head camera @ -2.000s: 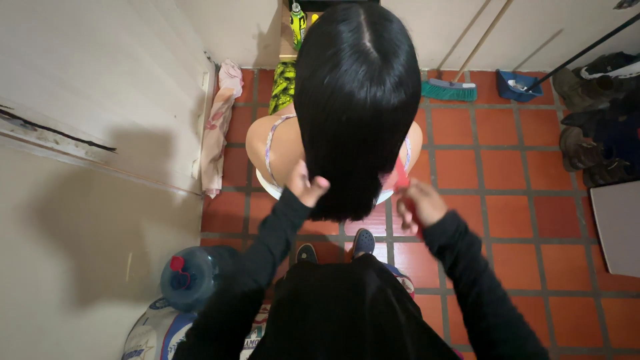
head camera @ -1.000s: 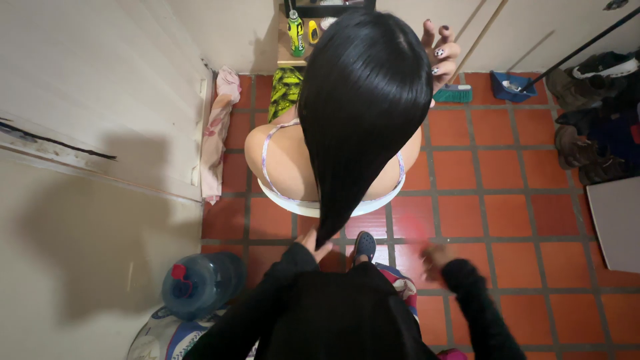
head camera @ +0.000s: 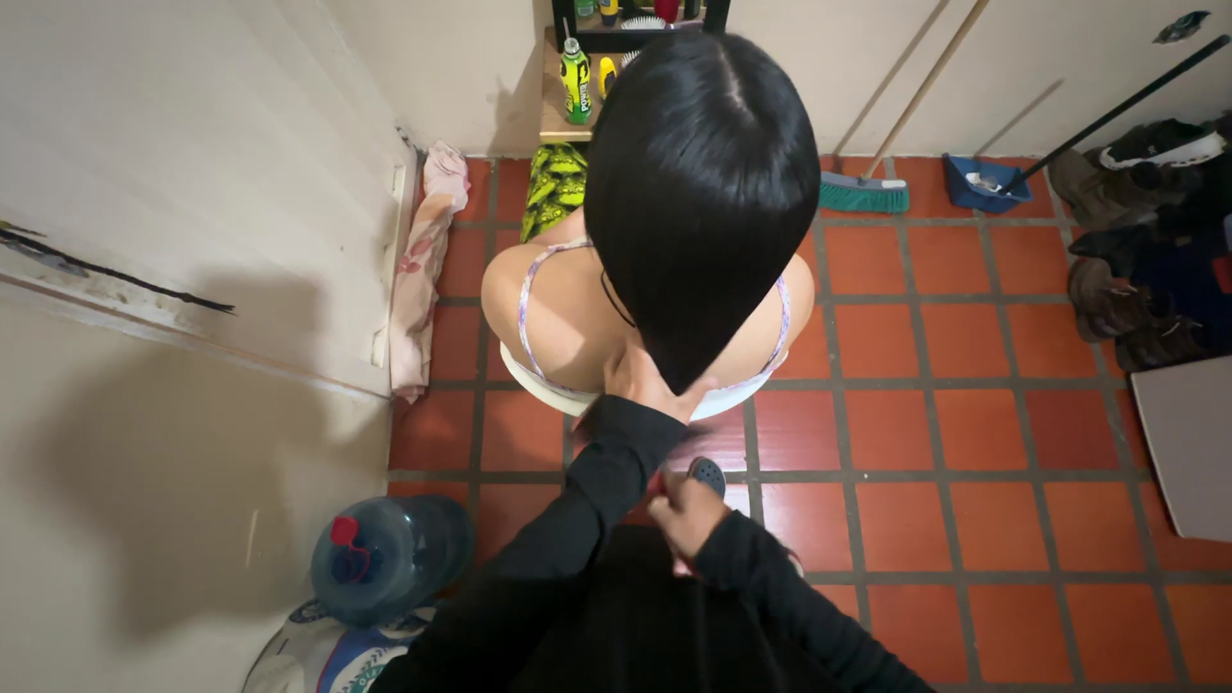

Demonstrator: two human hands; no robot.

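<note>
A person with long, straight black hair (head camera: pixel 707 183) sits in front of me on a white seat (head camera: pixel 539 390), back turned to me. My left hand (head camera: pixel 650 385) grips the hair, gathered to a narrow bunch behind the person's upper back. Blurred hair ends show just below that hand, past my dark sleeve. Lower and to the right, my right hand (head camera: pixel 688 515) is closed around a red object, mostly hidden in the fingers; in the earliest frame it looks like a comb. That hand is close to the hair ends; whether it touches them cannot be told.
A wooden stand (head camera: pixel 563 120) with a green bottle (head camera: pixel 575 82) is beyond the person. A broom (head camera: pixel 866 192), a blue dustpan (head camera: pixel 987 183) and shoes (head camera: pixel 1097 289) line the right. At left are a rolled cloth (head camera: pixel 423 279) and a large water jug (head camera: pixel 390 558).
My left hand has moved up to the person's upper back, holding the hair. My right hand has come inward from the right, close to the hair ends. The other person's raised hand is out of sight.
</note>
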